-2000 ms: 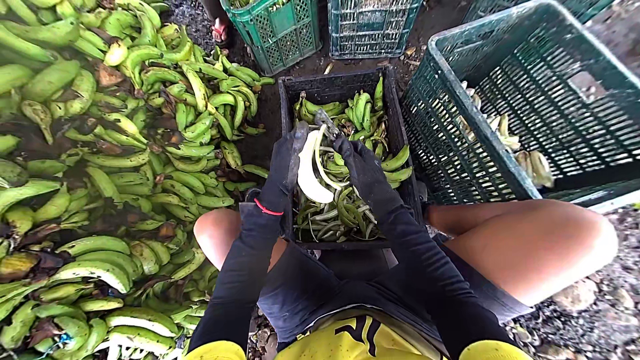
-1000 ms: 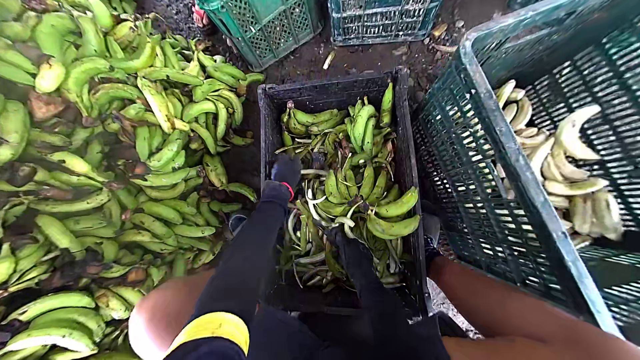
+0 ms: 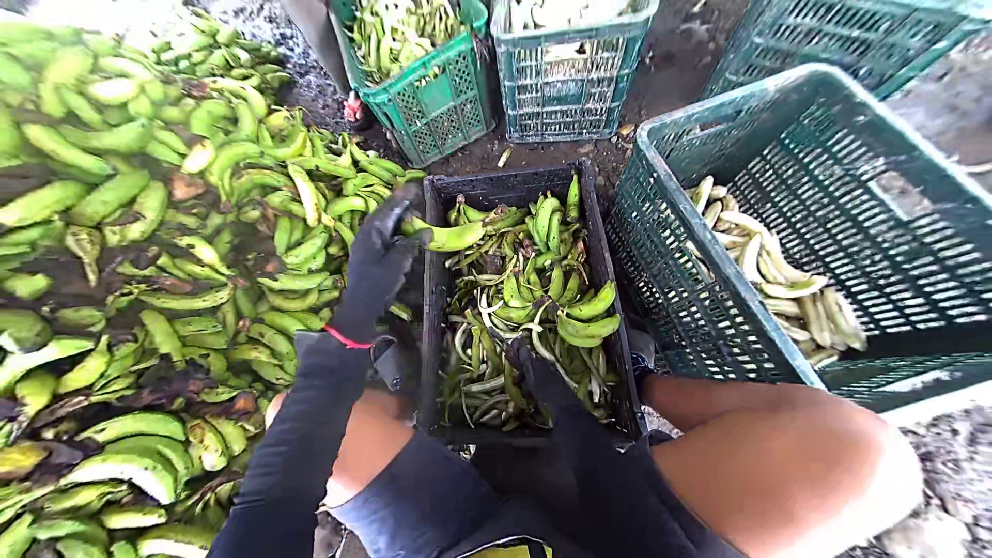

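My left hand [image 3: 387, 229], in a dark glove with a red band at the wrist, holds one end of a green plantain [image 3: 453, 236] over the left rim of the black crate [image 3: 430, 310]. Dark-gloved too, my right hand [image 3: 535, 360] is low over the peels in that crate; a small thing shows at its fingertips, too unclear to name. Green plantains [image 3: 589, 314] and strips of peel [image 3: 484, 395] fill the crate between my knees. Peeled plantains [image 3: 775, 271] lie in the large green crate [image 3: 721, 287] at the right.
A large heap of green plantains [image 3: 186, 298] spreads over the ground at the left. Beyond the black crate stand a green crate of peels [image 3: 434, 108] and a blue-green crate [image 3: 570, 85] with pale contents. Another crate [image 3: 845, 39] is at the upper right.
The pale plantain held in both hands two seconds ago is out of my hands. My left hand has moved from inside the black crate up to its left rim, now with a green plantain.
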